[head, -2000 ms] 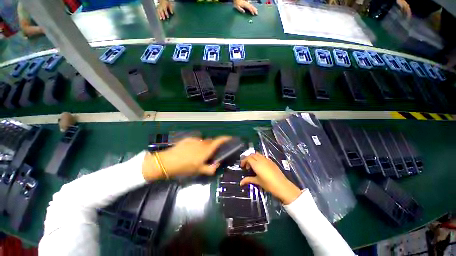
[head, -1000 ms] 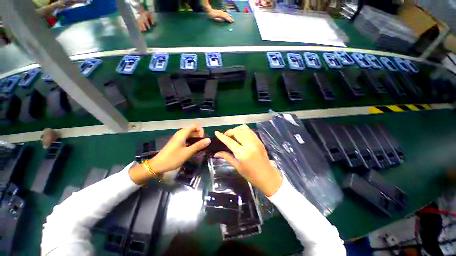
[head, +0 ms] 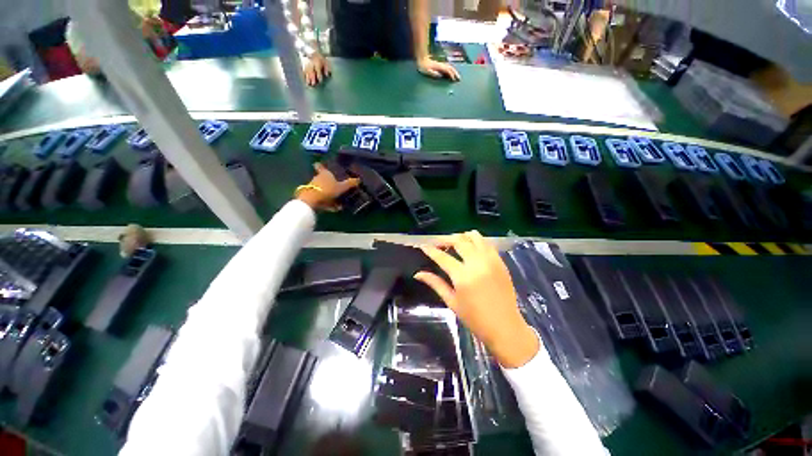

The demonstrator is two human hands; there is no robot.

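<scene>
My left hand (head: 328,190) is stretched over the belt, its fingers around the near part of a plastic housing (head: 354,198) in a loose group of housings. My right hand (head: 476,289) holds a thin flat black sticker (head: 397,257) by its right end, above the bench near the rail. A plastic housing (head: 363,312) lies tilted just below the sticker. The sticker sheet (head: 427,335), glossy dark rectangles with pale edges, lies in front of me, with a loose sheet piece (head: 407,388) on it.
Clear plastic bags (head: 570,334) with dark contents lie right of the stack. More housings stand at right (head: 663,307) and left. A pale rail (head: 614,247) and grey post (head: 178,116) border the belt. Blue frames (head: 367,137) line its far edge. Another person's hands rest opposite.
My left hand has left the sticker and moved forward to a housing on the belt. My right hand keeps the sticker. The housing below it now lies uncovered. The view has shifted.
</scene>
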